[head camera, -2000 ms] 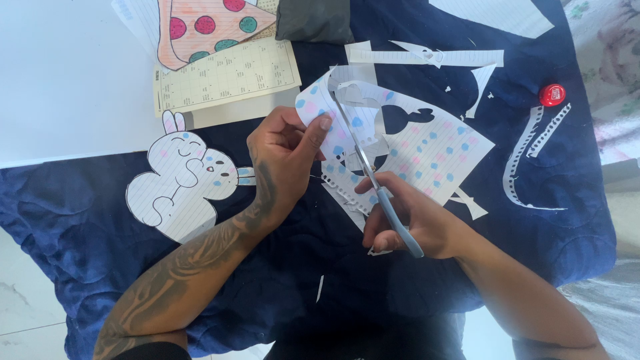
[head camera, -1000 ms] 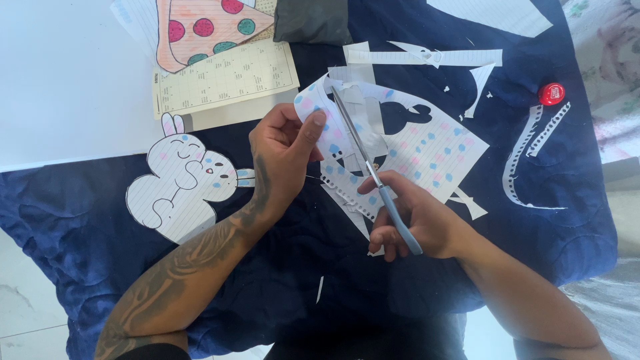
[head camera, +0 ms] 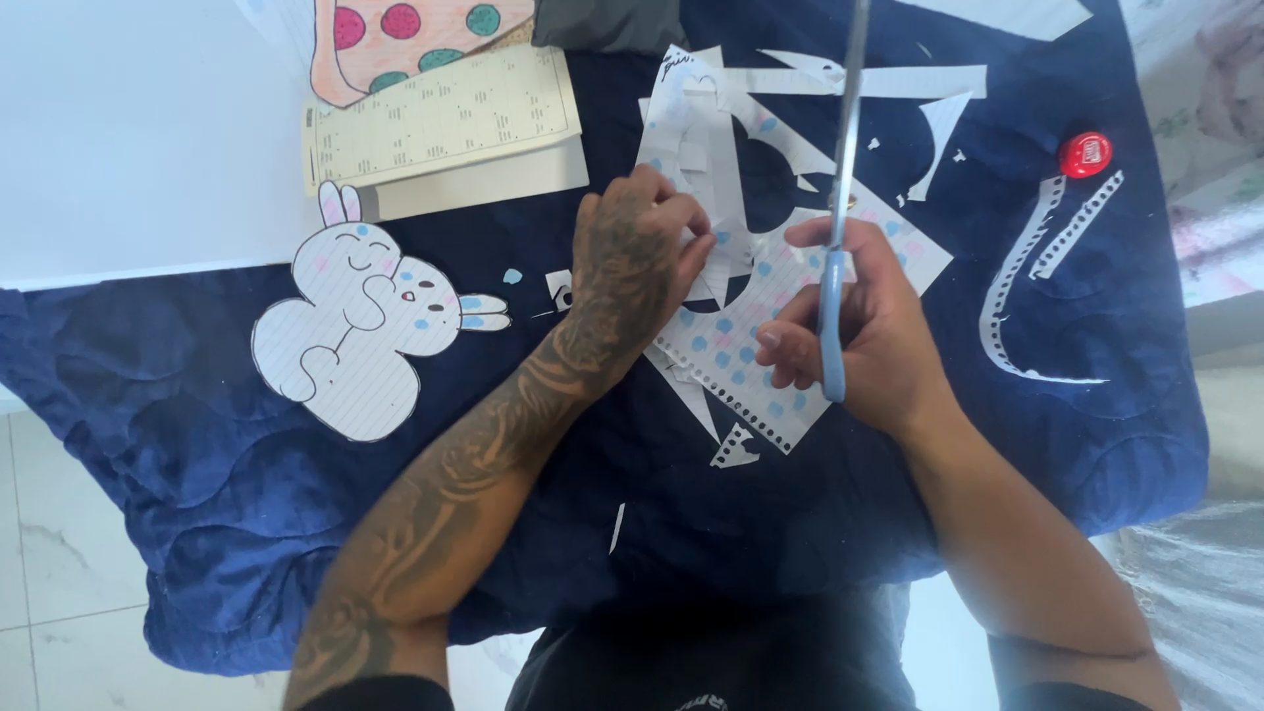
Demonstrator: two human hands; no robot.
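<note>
My right hand (head camera: 859, 326) holds a pair of scissors (head camera: 834, 326) by the light blue handle, its blades pointing away from me above the paper. Beneath it lies lined paper (head camera: 726, 351) with blue and pink spots, cut through with large holes. My left hand (head camera: 642, 237) is on the left part of this paper, fingers bent; whether it pinches the sheet cannot be made out. Left of that hand rests a paper cut-out of two hugging bunnies (head camera: 336, 326). A small scrap (head camera: 560, 291) lies beside the left wrist.
A dark blue quilted cloth (head camera: 474, 395) covers the surface. At the upper left are a pizza-slice drawing (head camera: 415, 44) and a cream printed sheet (head camera: 444, 123). On the right are a red round object (head camera: 1085, 155) and perforated paper strips (head camera: 997, 296). Paper offcuts (head camera: 908, 81) lie at the top.
The scissors have come away from the paper and now point upward in view. The spotted paper, earlier raised in my left hand, lies lower, and that hand has turned palm down.
</note>
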